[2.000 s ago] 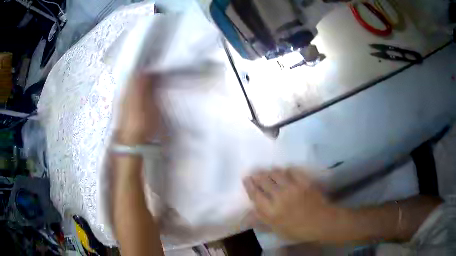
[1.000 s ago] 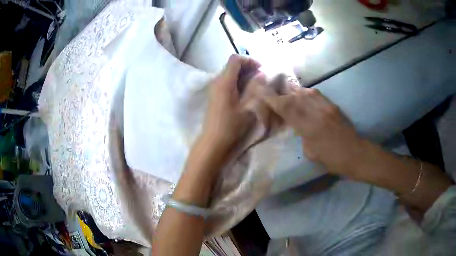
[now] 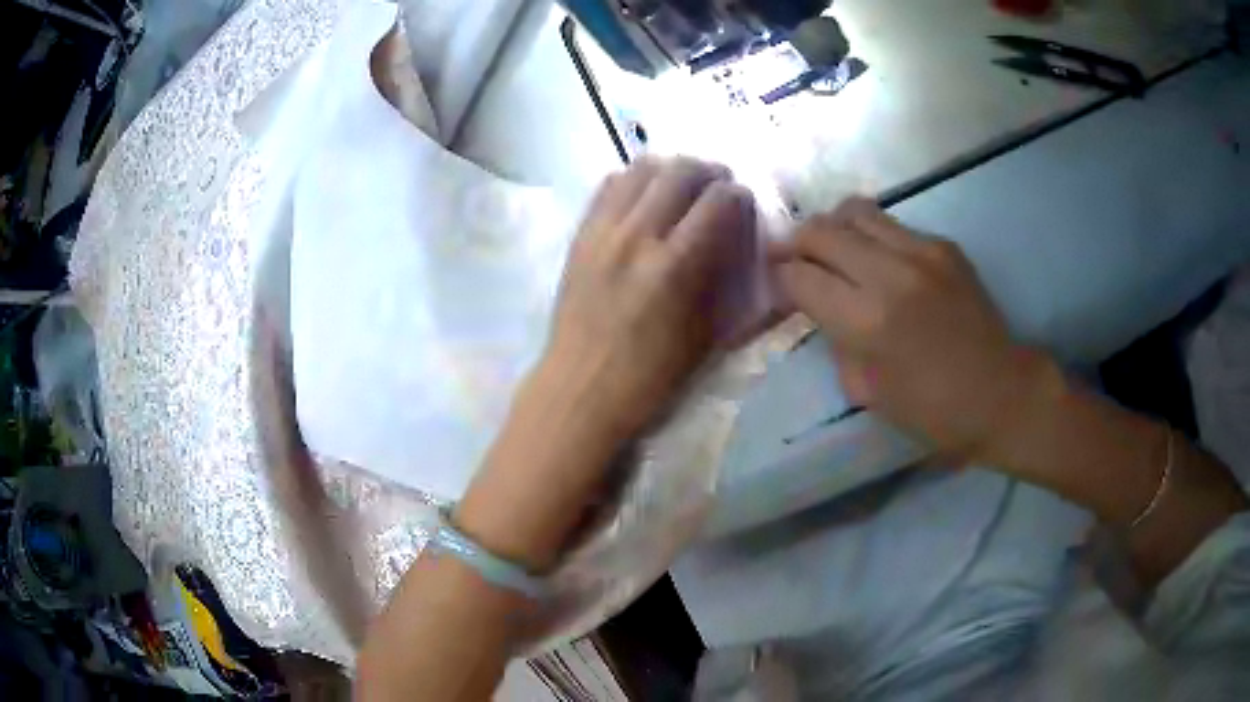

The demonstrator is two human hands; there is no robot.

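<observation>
A pale brocade panel (image 3: pixel 178 316) with a shiny circular pattern spreads over the left of the table. Its plain whitish side (image 3: pixel 398 302) is folded over the patterned side. My left hand (image 3: pixel 658 261) grips the fabric near the front edge of the machine bed. My right hand (image 3: pixel 912 322) pinches the fabric edge just right of it. The pinched part is partly hidden by my fingers and washed out by glare. The sewing machine head (image 3: pixel 713 28) and its presser foot (image 3: pixel 816 76) are beyond my hands, not touching them.
Black thread snips (image 3: pixel 1067 63) lie on the machine bed at the right, with a red handle (image 3: pixel 1021 6) cut off at the top edge. A yellow and black round item (image 3: pixel 206 624) is at the lower left. My lap is below the rounded table edge.
Both hands came together on the fabric near the bed from apart. Since a second ago my left hand has turned over the pinched part, and the view has shifted slightly.
</observation>
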